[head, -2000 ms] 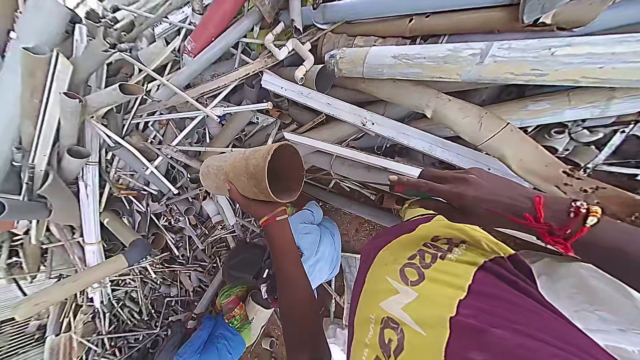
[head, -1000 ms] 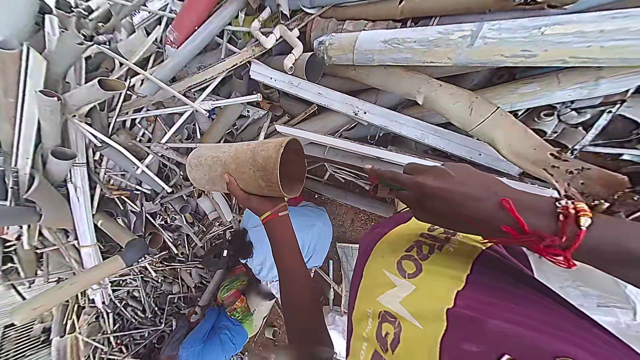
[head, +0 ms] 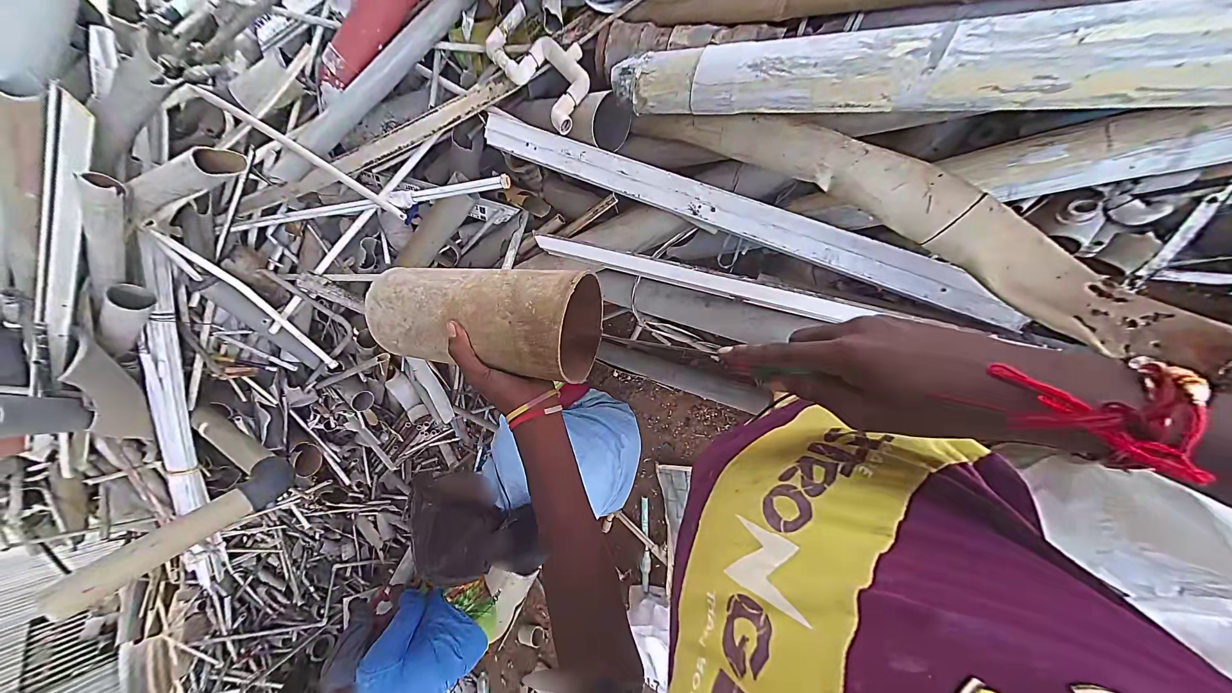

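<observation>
My left hand (head: 491, 375) holds a short, wide length of dusty tan plastic pipe (head: 462, 318) from below, its thumb on the near wall. The pipe lies nearly level, with its open end facing right. My right hand (head: 818, 361), with red thread at the wrist, is closed just right of that opening. A thin dark tool, perhaps a blade or rod (head: 669, 346), runs from its fingers toward the pipe's open end. Its handle is mostly hidden in the fist, and whether its tip touches the pipe cannot be told.
Scrap pipes and broken strips are heaped at the left. Long pipes (head: 924, 63) and a white plastic channel (head: 741, 212) lie across the upper right. A person in a light blue top (head: 568, 452) is close below the pipe, beside blue cloth (head: 423, 640). Brown ground (head: 664, 414) shows between.
The pipe has turned from a slight tilt to nearly level in my left hand. More of the light blue top and a dark head now show beside my left forearm.
</observation>
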